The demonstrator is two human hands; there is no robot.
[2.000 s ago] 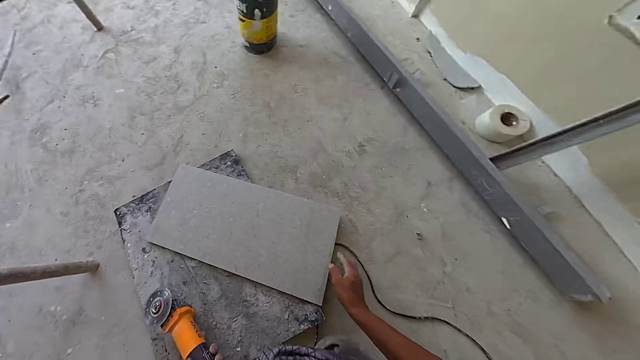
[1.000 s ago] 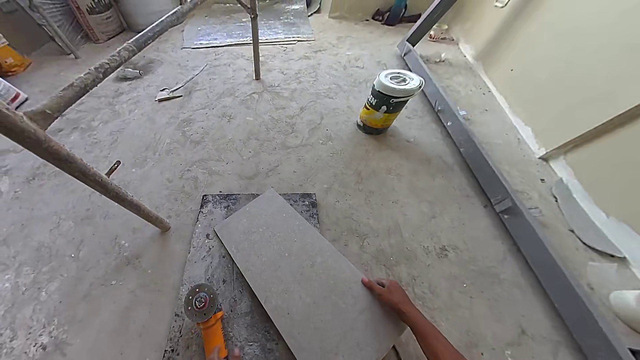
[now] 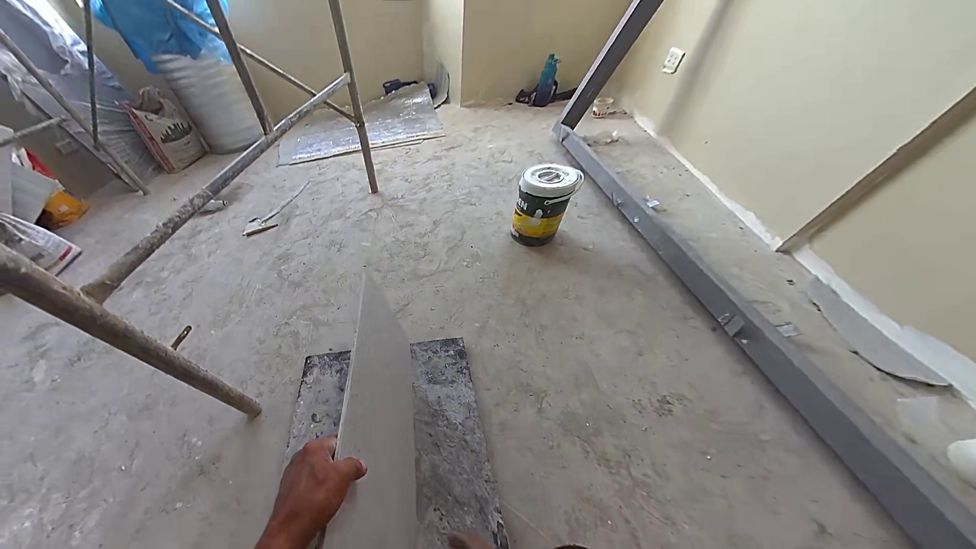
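Observation:
A grey rectangular tile [image 3: 377,427] stands tilted up on its edge over a dark, stained board [image 3: 450,419] on the concrete floor. My left hand [image 3: 313,488] grips the tile's left edge, its thumb lying on the near face. Only a small part of my right hand [image 3: 469,541] shows at the bottom edge of the view, low over the board; whether it touches or holds anything is hidden. The angle grinder is not visible now.
A lidded paint bucket [image 3: 543,206] stands beyond the board. A long grey metal beam [image 3: 686,282] lies along the right wall. Scaffold pipes [image 3: 137,328] cross the left side. Foil-faced sheet [image 3: 366,130] and sacks [image 3: 166,131] are at the back.
The tile lay flat across the board with my right hand at its edge; it is now raised on edge in my left hand. The orange grinder has gone from view. The view has tilted up.

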